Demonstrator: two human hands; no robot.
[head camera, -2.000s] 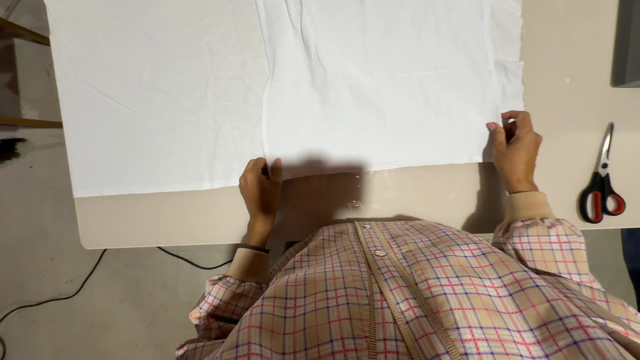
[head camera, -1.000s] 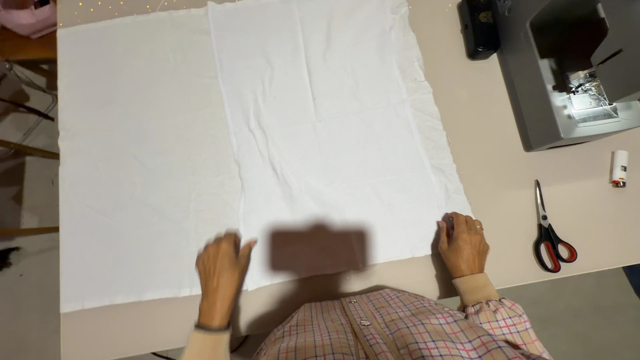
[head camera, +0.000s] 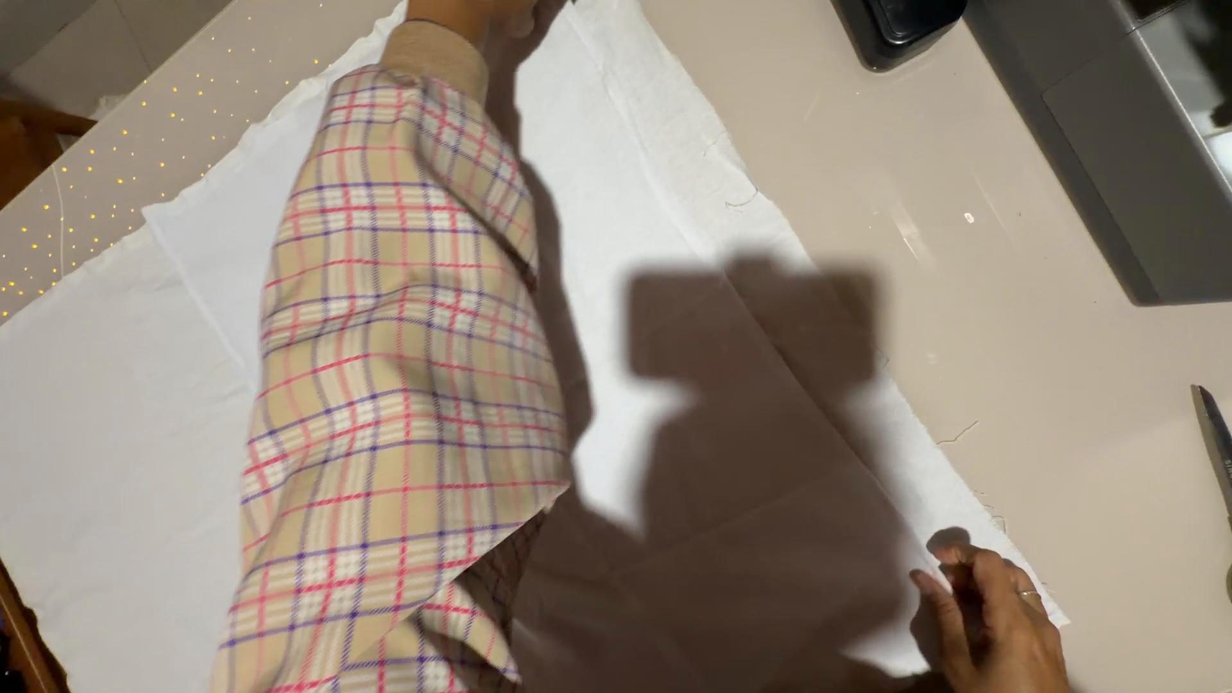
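White fabric (head camera: 616, 221) lies in layers over the table, with a folded edge running diagonally down its right side and a frayed edge beyond it. My left hand (head camera: 481, 14) is at the top of the view, by the fabric's far edge; the frame cuts it off, and its fingers are mostly out of sight. My plaid sleeve crosses the fabric and covers part of it. At the lower right, my right hand (head camera: 991, 606) pinches the folded edge of the fabric between thumb and fingers, near the near corner. A dark shadow falls over the fabric's middle.
A grey sewing machine (head camera: 1107, 144) stands at the upper right of the table (head camera: 982, 327), beside a black object (head camera: 900, 29). Scissors (head camera: 1215, 443) lie at the right edge, partly cut off. Loose threads lie along the frayed edge. Small yellow light dots show at the upper left.
My left hand has moved from the fabric's near edge to its far edge. My right hand remains near the near right corner, now pinching the fold. The view has shifted closer over the fabric.
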